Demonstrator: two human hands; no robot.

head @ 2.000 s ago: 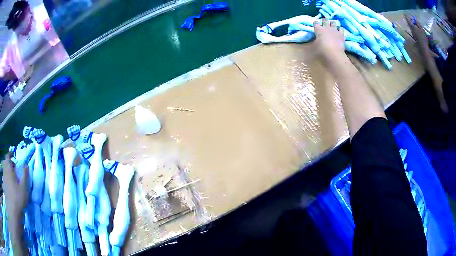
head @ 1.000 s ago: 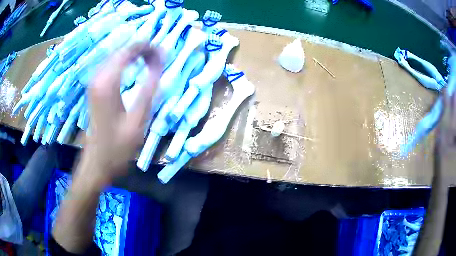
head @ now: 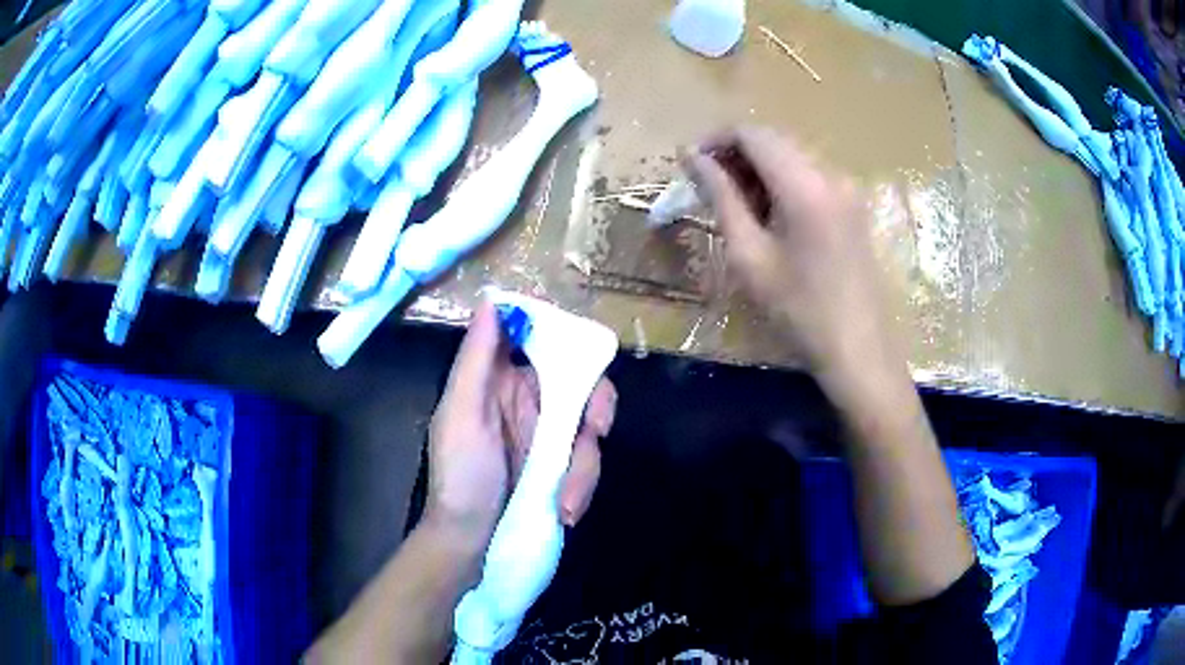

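Note:
My left hand (head: 500, 448) holds a white moulded leg (head: 535, 481) over my lap, foot end up, with a dark-blue strap (head: 516, 325) at its thumb. My right hand (head: 799, 240) is over the glue pad (head: 643, 253), blurred, its fingertips by a white lump (head: 676, 203). Whether it pinches anything is unclear. Thin pale sticks (head: 630, 195) lie on the pad. A large heap of legs (head: 260, 143) fans out at the left. One leg (head: 481, 195) with blue lines on its foot lies at the heap's right edge.
A white bottle (head: 708, 24) and a loose stick (head: 789, 55) are at the back of the cardboard table (head: 871, 91). A smaller leg pile (head: 1144, 221) is at the right. Blue crates of pale pieces stand below the edge at left (head: 267, 520) and right (head: 1072, 520).
My left hand has come from the left heap to my lap with one leg in it. My right hand has left the right pile and moved in over the glue pad.

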